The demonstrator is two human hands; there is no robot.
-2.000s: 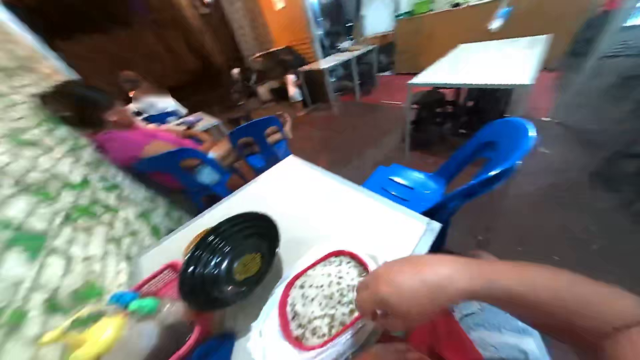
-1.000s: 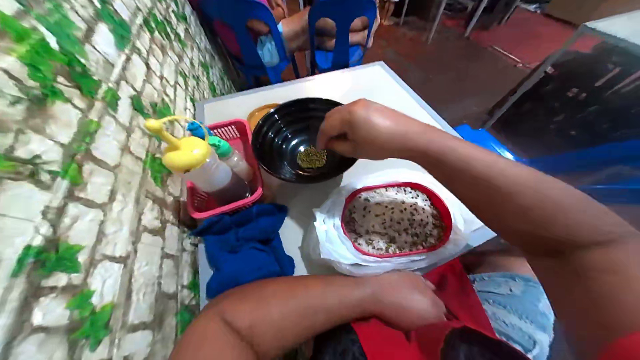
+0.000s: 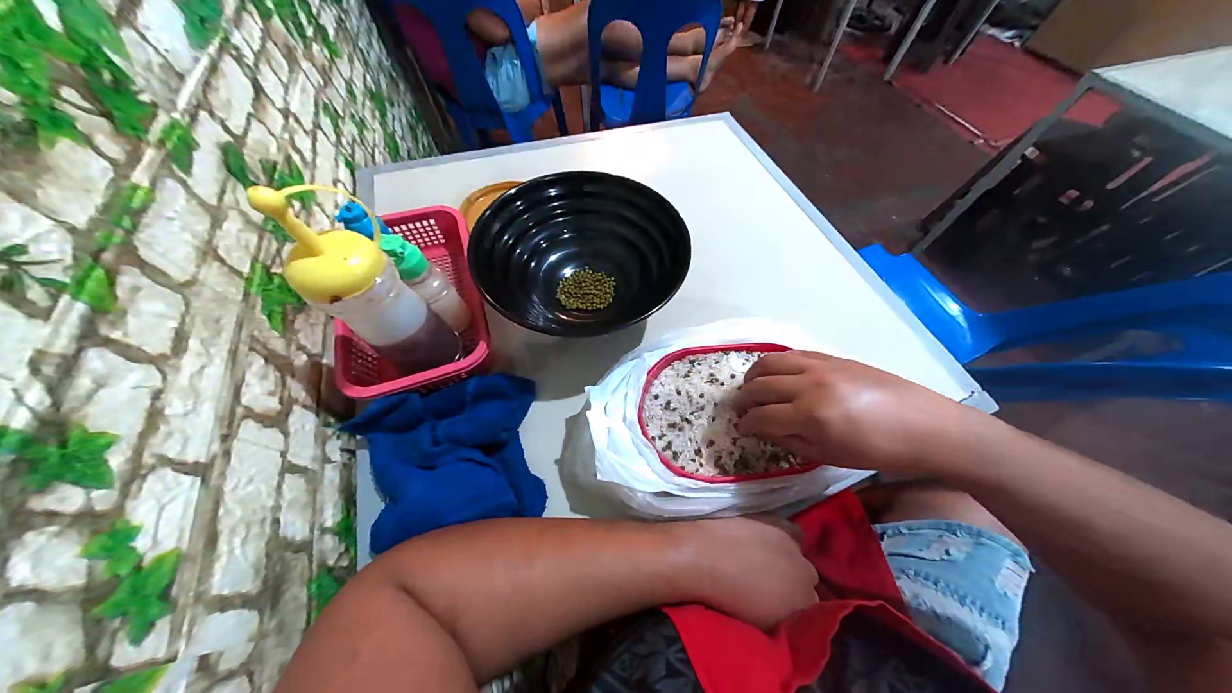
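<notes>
My right hand (image 3: 799,404) reaches into a red-rimmed container (image 3: 647,409) of rice (image 3: 688,399) mixed with small green beans, its fingertips bent down at the grains; whether they pinch anything is hidden. A white plastic bag (image 3: 616,462) surrounds the container. Beyond it stands a black ribbed bowl (image 3: 635,231) with a small heap of green mung beans (image 3: 585,289) at its bottom. My left hand (image 3: 756,568) rests in front of the container by the red cloth (image 3: 847,539) on my lap, its fingers mostly hidden.
On the white table (image 3: 712,173), a pink basket (image 3: 414,383) holds squeeze bottles (image 3: 385,308) at left, with a blue cloth (image 3: 452,452) nearer me. A stone-patterned wall (image 3: 173,385) borders the left side. Blue chairs (image 3: 643,58) and a seated person are beyond; another blue chair (image 3: 1088,327) stands right.
My right hand was over the black bowl one second ago and is now at the rice in the red-rimmed container. My left hand stays near my lap. The view swung down and left earlier.
</notes>
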